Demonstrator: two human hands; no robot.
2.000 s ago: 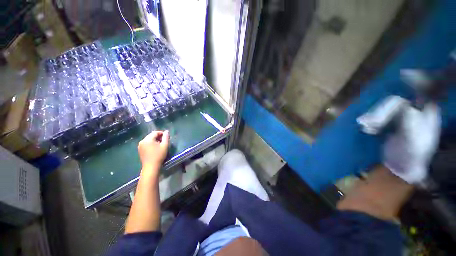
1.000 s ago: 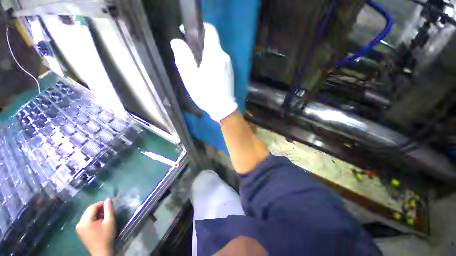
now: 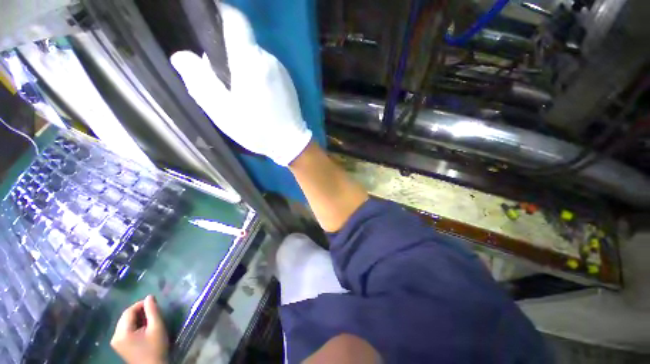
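My right hand (image 3: 249,92), in a thin white glove, is around the dark metal handle (image 3: 216,46) of the blue machine door (image 3: 281,71), thumb on one side and fingers on the other. My left hand (image 3: 142,333), bare, is over the green bench (image 3: 196,259) at the lower left, fingers curled; whether it holds anything small cannot be told. A slim white tool (image 3: 214,227) with a reddish end lies near the bench's right edge. Clear blister trays (image 3: 85,206) with dark pockets stand on the bench at left.
The open machine is at right, with a shiny metal bar (image 3: 463,128), a blue hose (image 3: 481,25) and dark lines. Below it a pale, stained ledge (image 3: 442,202) bears several small yellow bits. A metal frame with bright white panels (image 3: 93,106) stands behind the bench.
My right hand has gone from over the blurred right side to the door handle, and the machine interior has come into view. The view has swung right. My left hand stays over the bench, curled.
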